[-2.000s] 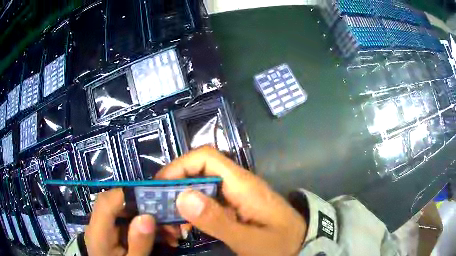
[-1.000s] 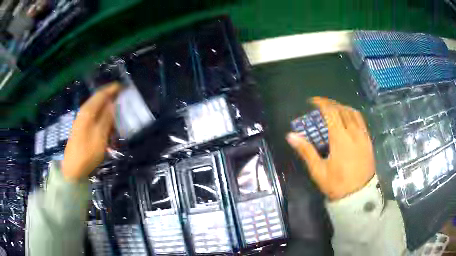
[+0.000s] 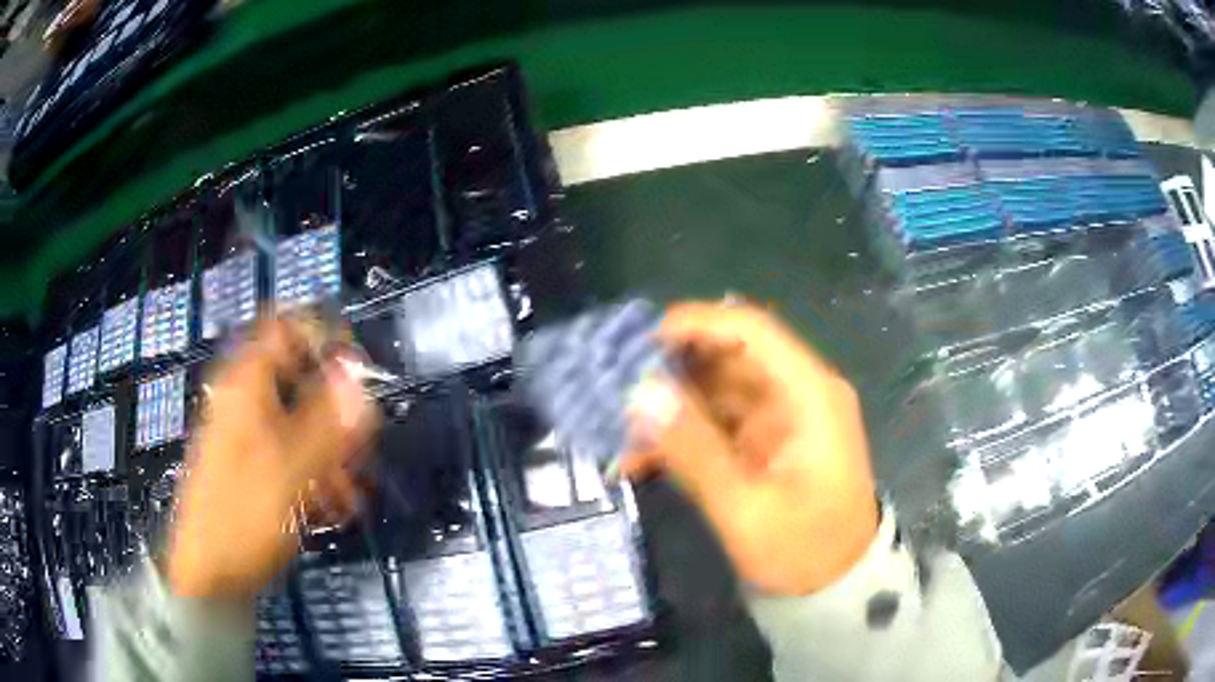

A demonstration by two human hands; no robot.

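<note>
My right hand [image 3: 766, 433] holds a blurred keypad [image 3: 593, 373] with pale keys on a dark backing between thumb and fingers, above the right edge of the black housing tray [image 3: 566, 280]. My left hand [image 3: 273, 460] is blurred over the middle of this tray, fingers bent, at the left end of a front housing [image 3: 457, 320] lying crosswise with its key grid to the right. The fingers hide that end, so a grip cannot be told. More housings with pale key grids [image 3: 582, 580] stand in the tray's pockets.
A clear keypad tray [image 3: 1053, 307] lies right on the dark green mat [image 3: 720, 233], with blue-striped keypad stacks [image 3: 1006, 200] at its far end. A pale strip [image 3: 693, 140] and green conveyor belt [image 3: 640, 60] run behind. A brown box [image 3: 1146, 626] shows at the lower right.
My right hand has lifted the keypad off the mat and moved left. My left hand has let go of a housing, which now stands in the upper row, and come down and slightly right.
</note>
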